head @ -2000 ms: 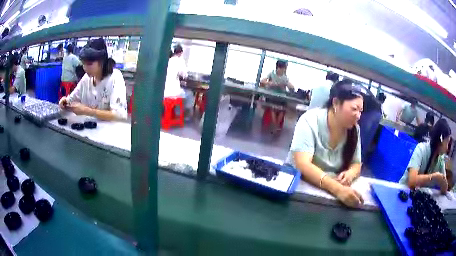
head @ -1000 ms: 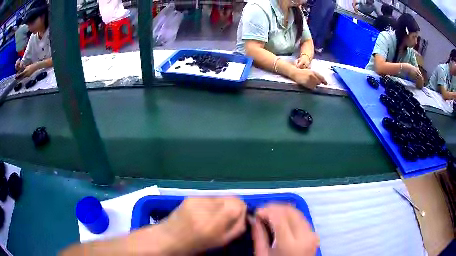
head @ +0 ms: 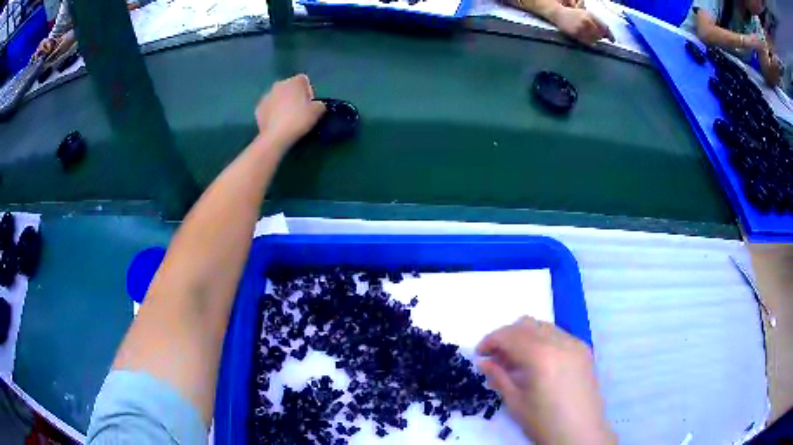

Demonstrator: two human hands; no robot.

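My left hand point(head: 291, 111) reaches out over the green conveyor belt point(head: 417, 148) and holds the near-left rim of a round black housing point(head: 337, 121). My right hand point(head: 541, 369) is over the right part of the blue parts tray point(head: 417, 252), its fingers bent close together; I cannot tell whether a small part is between the fingertips. Many small black parts point(head: 374, 348) lie in loose heaps on the tray's white lining. The tray's near edge is out of the picture.
Other black housings sit on the belt, one at right point(head: 555, 92) and one at left point(head: 71, 149). A blue cup point(head: 144, 273) is partly behind my left arm. Tweezers point(head: 753, 288) lie at right. A blue sheet of housings point(head: 696, 104), a green post point(head: 130, 96) and other workers' hands are across the belt.
The view has tilted down. My hands, together over the tray before, are now apart. My left hand has moved forward to the belt with a housing; my right hand stays over the tray.
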